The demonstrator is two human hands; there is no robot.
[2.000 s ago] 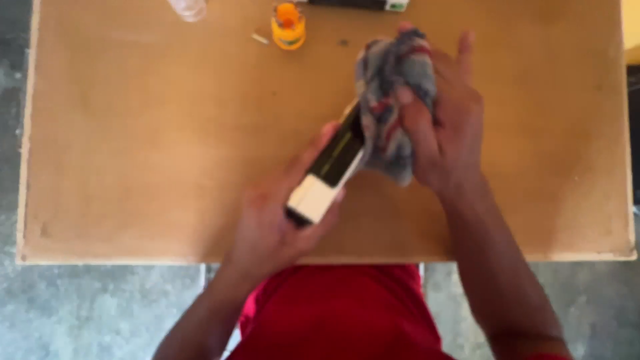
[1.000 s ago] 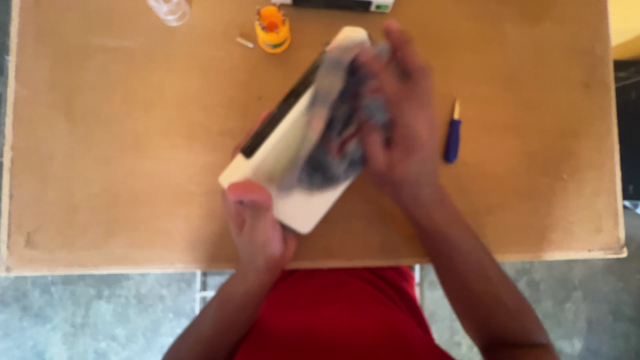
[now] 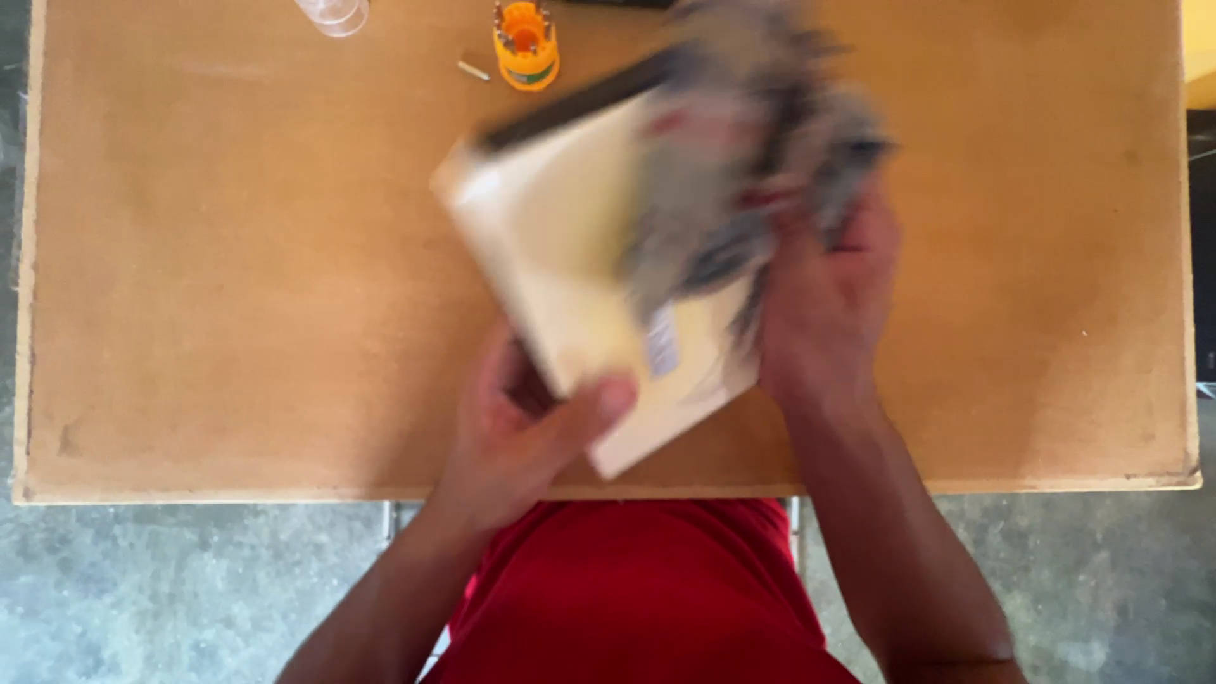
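A white, box-like device with a dark edge [image 3: 560,218] is held tilted over the table, blurred by motion; its exact kind cannot be told. My left hand [image 3: 532,427] grips its lower left side, with the thumb on the white face. My right hand [image 3: 826,294] is at its right side and holds a crumpled grey cloth with red and dark patches [image 3: 722,161]. The cloth lies over the upper right part of the device and hides it. A small pale label sits on the white face below the cloth.
Beyond the device, an orange bit holder [image 3: 526,52] stands on the wooden table [image 3: 237,285], with a small pale stick [image 3: 473,70] beside it. A clear plastic cup [image 3: 337,11] and a dark object [image 3: 627,2] are at the far edge of view.
The device has been turned, and its broad white face now shows more fully than two seconds ago. The screwdriver seen on the right one second ago is not visible now.
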